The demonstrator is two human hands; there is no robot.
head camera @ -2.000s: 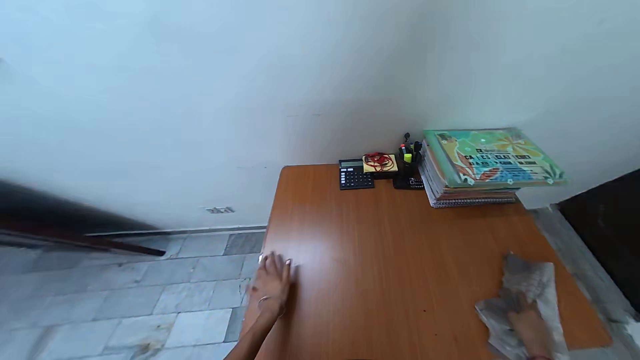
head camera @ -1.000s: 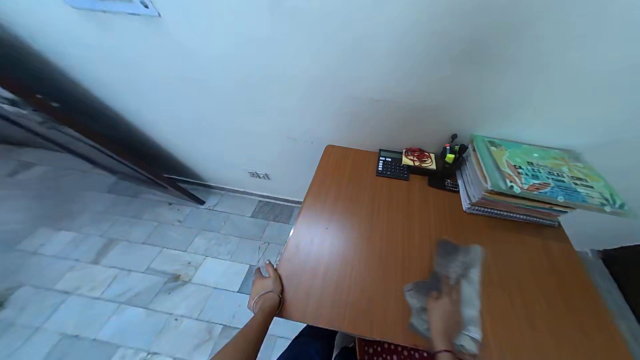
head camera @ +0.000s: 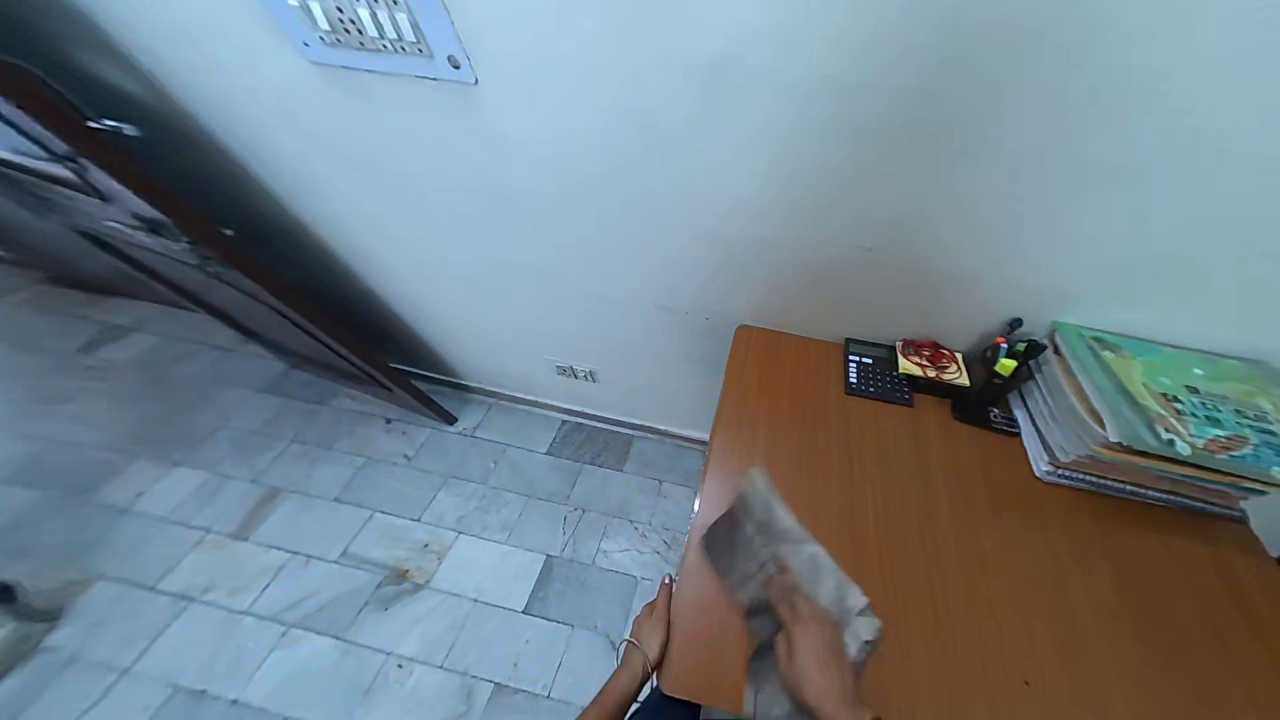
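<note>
My right hand [head camera: 808,640] presses a crumpled grey cloth [head camera: 780,550] onto the brown wooden tabletop [head camera: 960,560], close to its left edge; hand and cloth are slightly blurred. At the table's left edge, near the front corner, rests my left hand [head camera: 652,630], with a thin bangle on the wrist. Its fingertips lie along the edge, and the fingers are partly hidden, so its grip is unclear. Along the back of the table are a black calculator [head camera: 877,372], red rubber bands [head camera: 932,360] on a yellow pad, and a black pen holder [head camera: 990,400] with pens.
A stack of books and notebooks [head camera: 1150,420] stands at the back right, against the pale wall [head camera: 640,200]. A wall socket [head camera: 575,372] and a switch panel [head camera: 385,35] are on that wall. Left of the table lies a tiled floor [head camera: 400,570], with an open dark door [head camera: 230,250] beyond.
The cloth under my right hand has moved left across the tabletop, from the right side to near the left edge. My left hand stays at the left edge. The view has swung left.
</note>
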